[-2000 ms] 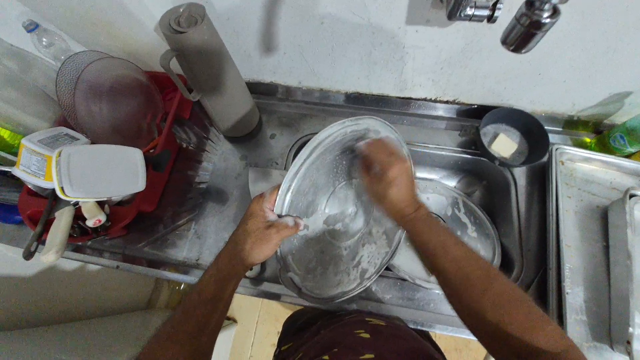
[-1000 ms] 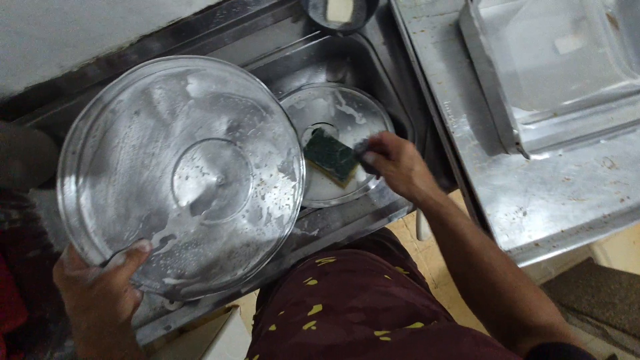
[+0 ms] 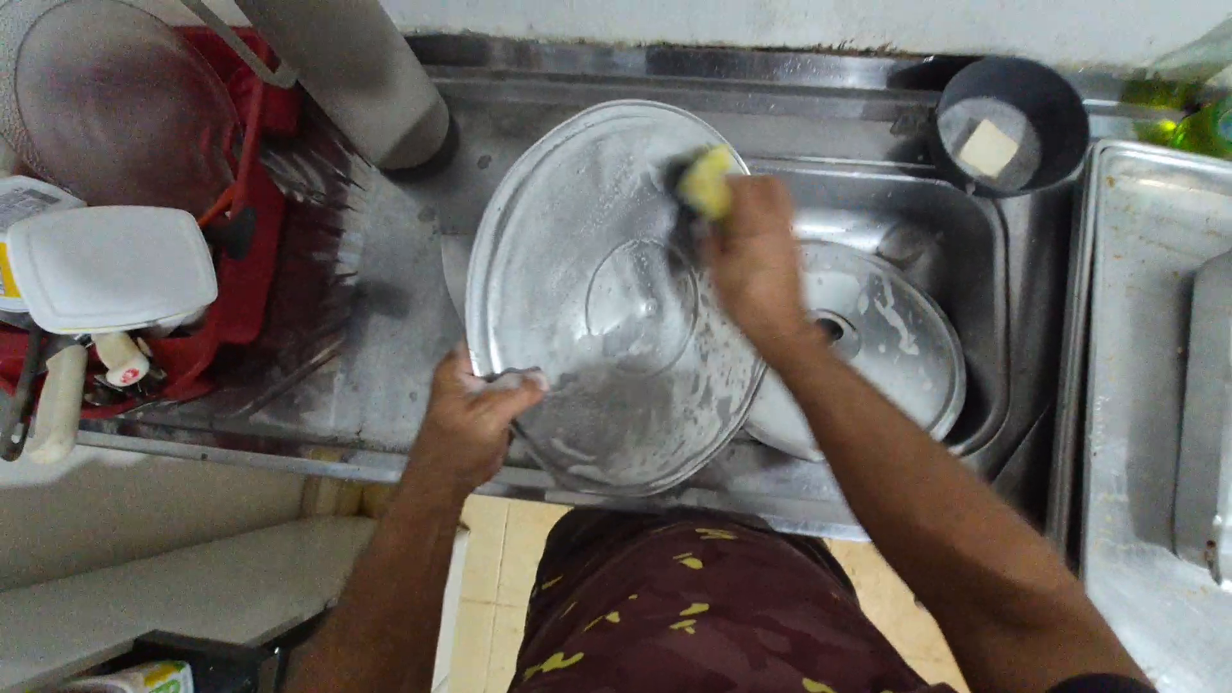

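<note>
My left hand (image 3: 476, 414) grips the lower left rim of a large round metal lid (image 3: 568, 241), its thumb on the face and its fingers behind. The lid is tilted over the left part of the sink and bears soapy streaks. In my right hand (image 3: 760, 250) is a yellow and dark green scouring sponge (image 3: 707, 183), blurred, at the lid's upper right face. A second round metal lid (image 3: 895, 337) with a centre hole or knob lies in the steel sink (image 3: 987, 250), partly hidden by the first lid and my right forearm.
A dark pot (image 3: 1059, 125) holding a pale block stands behind the sink's right corner. Metal trays (image 3: 1126, 337) lie at the right. At the left are a tall grey thermos (image 3: 356, 77) and a red dish rack (image 3: 255, 279) with a white plastic tub (image 3: 111, 265) and utensils.
A second ago the sponge in my right hand was over the lid in the sink; now it is on the held lid's upper right face. The view has swung back left.
</note>
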